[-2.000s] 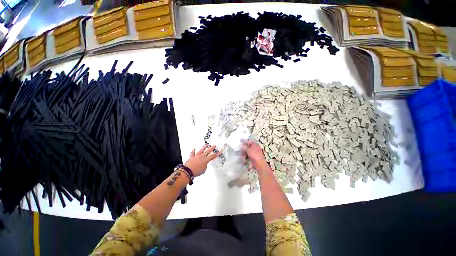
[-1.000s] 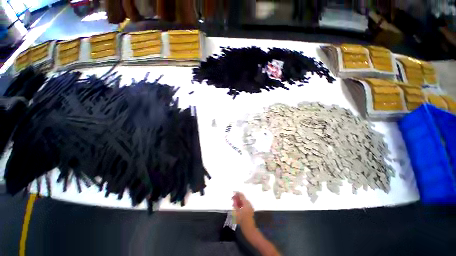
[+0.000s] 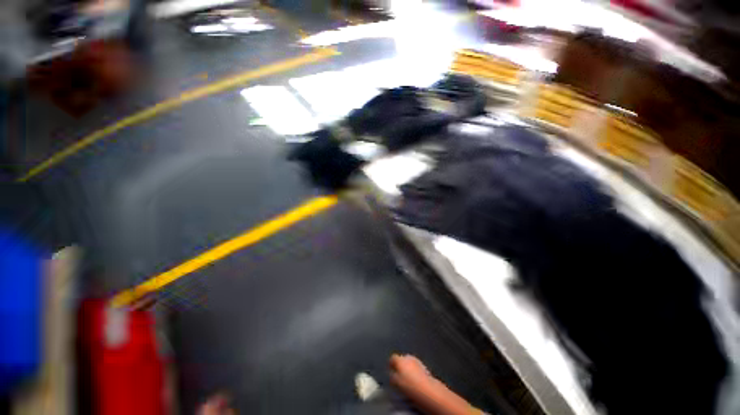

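Observation:
The whole view is blurred. A large heap of black strap strips [image 3: 560,219] lies on the long white table [image 3: 519,336] at the right. My right hand [image 3: 410,374] is low in the picture, left of the table's edge, over the grey floor; its fingers are too blurred to read. My left hand [image 3: 216,405] shows only as a small blurred patch, cut off by the bottom edge. A small pale thing [image 3: 367,386] shows just left of my right hand; I cannot tell what it is or whether it is held.
Yellow bundles [image 3: 629,142] line the table's far side. A smaller black heap [image 3: 389,121] lies at the table's far end. Yellow lines [image 3: 235,245] cross the grey floor. A red object [image 3: 126,365] and a blue container [image 3: 18,304] stand at the lower left.
The view has swung left, from the grey-beige pieces to the table's left end and floor. Two seconds ago both hands were at a clear plastic bag; now they are away from the table top.

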